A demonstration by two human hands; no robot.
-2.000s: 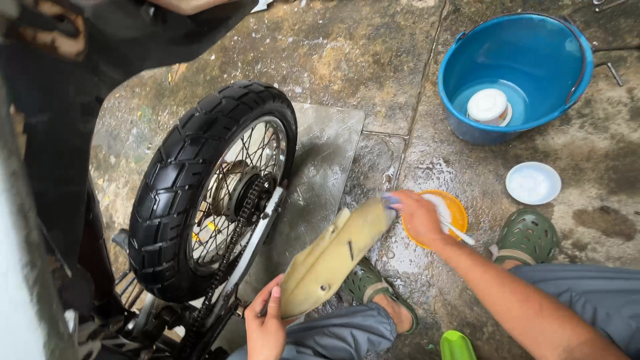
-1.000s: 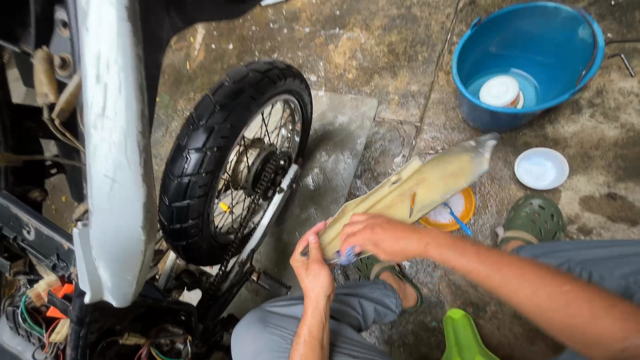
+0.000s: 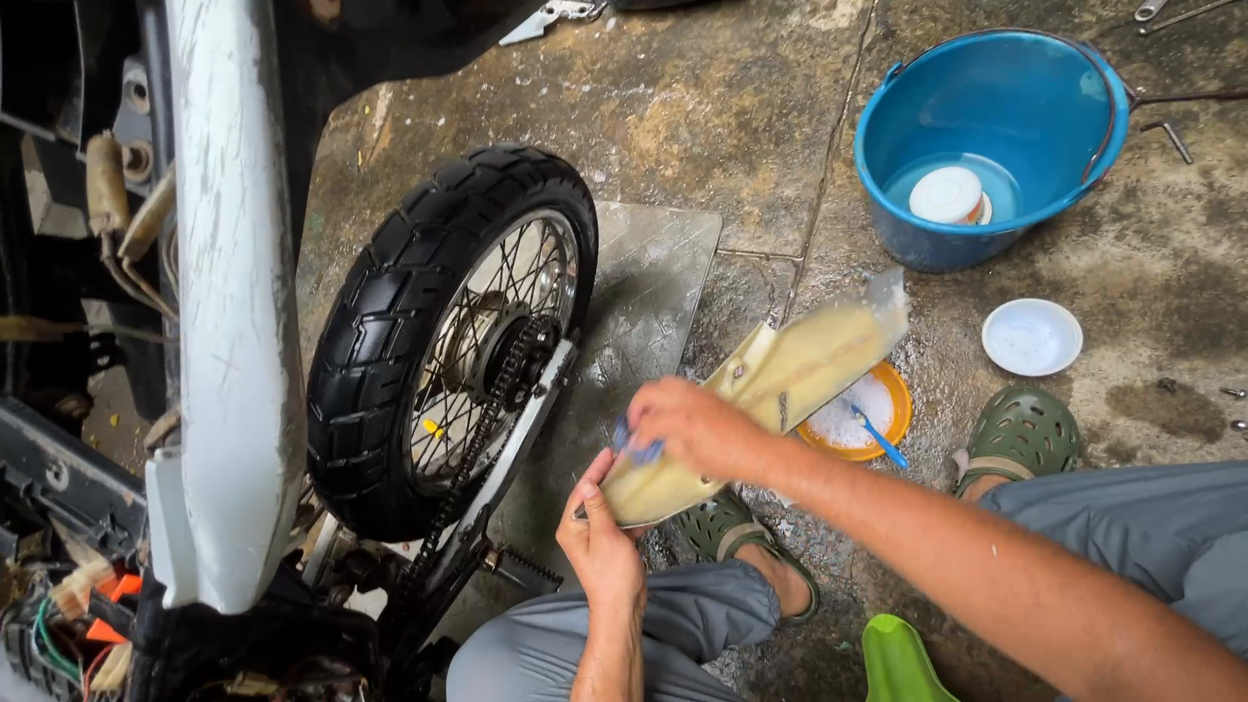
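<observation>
A long, pale yellowish plastic motorcycle panel slants over the wet floor, its inner side showing. My left hand grips its lower left end, thumb on top. Pressed to the panel near that end is a blue cloth or pad, held under the fingers of my right hand, which is slightly blurred. Beneath the panel's right edge sits an orange bowl of suds, with a blue-handled brush resting in it; the brush head is hidden in the foam.
A motorcycle's rear wheel and white body panel stand at left. A blue bucket holding a white-lidded container is at upper right, above a small white bowl. A green plastic object lies at the bottom. Tools lie at top right.
My right hand, at the panel's far right end two seconds ago, is now near its lower left end with the blue cloth or pad. The left hand keeps its grip. The view has shifted left.
</observation>
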